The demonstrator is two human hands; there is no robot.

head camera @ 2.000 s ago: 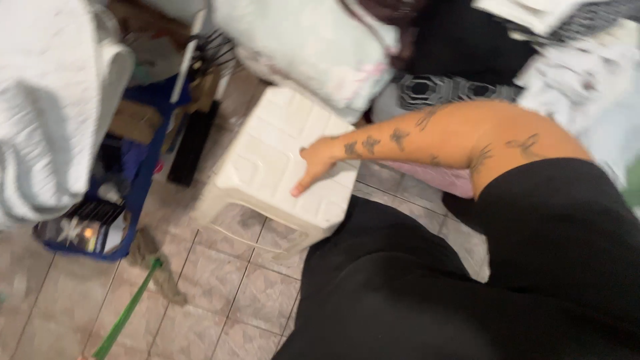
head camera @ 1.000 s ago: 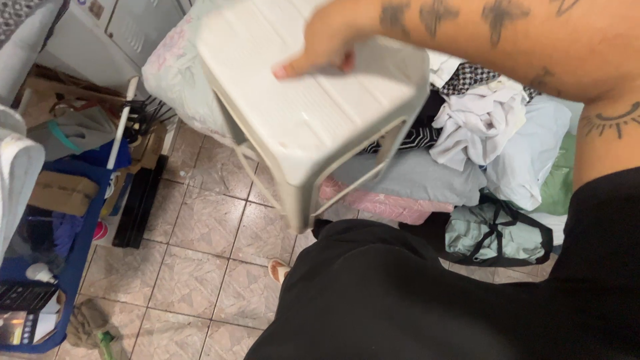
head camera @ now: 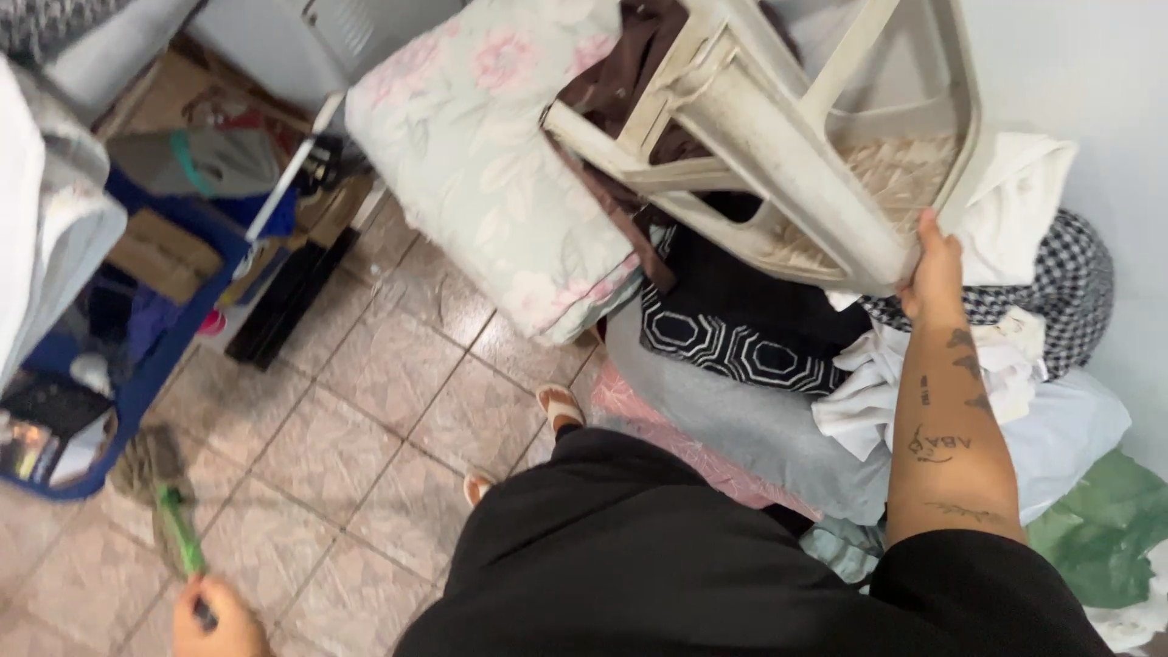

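My right hand (head camera: 934, 269) grips the edge of an off-white plastic stool (head camera: 776, 137), tipped on its side with its hollow underside and legs showing, over a heap of cloth. At the lower left, my left hand (head camera: 214, 616) is closed around the handle of a mop or brush (head camera: 178, 529); its green part shows above the fist, and its brownish-grey head (head camera: 146, 461) is on the tiled floor.
A floral quilt (head camera: 511, 164), a black patterned cloth (head camera: 730, 319), a grey cushion or bedding (head camera: 757, 420) and a checked cloth (head camera: 1077, 292) are piled beside the wall. On the left stand a blue crate (head camera: 155, 392) of mixed items and a black bar-shaped object (head camera: 292, 297). Tiled floor (head camera: 365, 438) lies between.
The stool has gone from standing on the floor to being lifted and tipped over the cloth heap by my right hand. My left hand has come into view, holding the green handle.
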